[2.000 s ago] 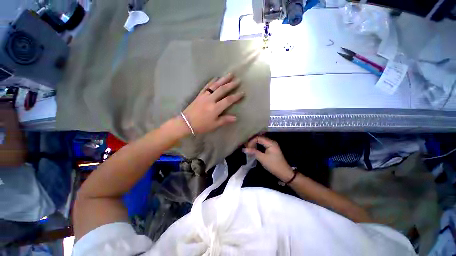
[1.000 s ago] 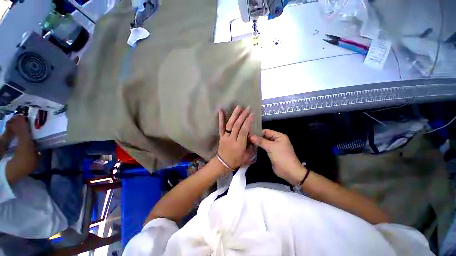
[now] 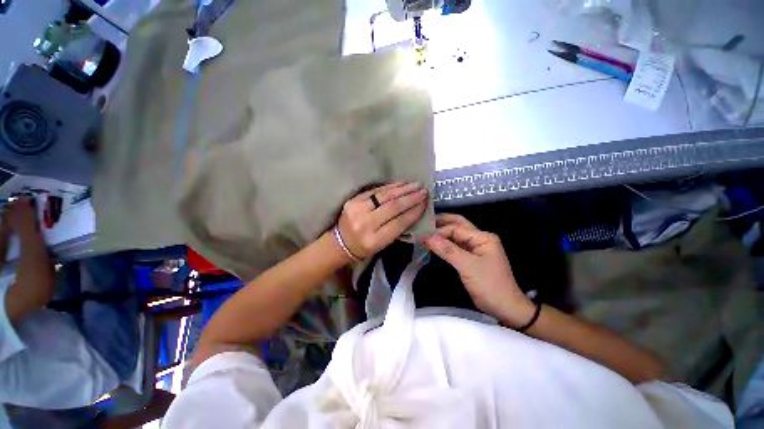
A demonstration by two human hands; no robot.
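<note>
An olive-khaki garment panel [image 3: 293,126] lies over the left and middle of the table, its upper right corner under the lit presser foot and needle [image 3: 420,52]. My left hand [image 3: 384,219] lies on the panel at the table's front edge, fingers together and curled over the cloth edge. My right hand [image 3: 473,255] pinches the same cloth edge between thumb and fingers, just right of my left fingertips. The fingertips partly hide the pinched cloth. A measuring tape [image 3: 586,161] runs along the table's front edge.
Dark-tipped snips with a blue handle [image 3: 605,70], a slim pink-red tool [image 3: 599,55] and a white printed label [image 3: 651,80] lie right of the needle. Crumpled clear plastic [image 3: 719,84] lies further right. Khaki cloth [image 3: 662,293] hangs lower right. Another person's arm [image 3: 29,260] shows far left.
My left hand has moved from flat on the middle of the panel to its front right edge, beside my right hand. Its fingers have turned to the right. The other person has come into view.
</note>
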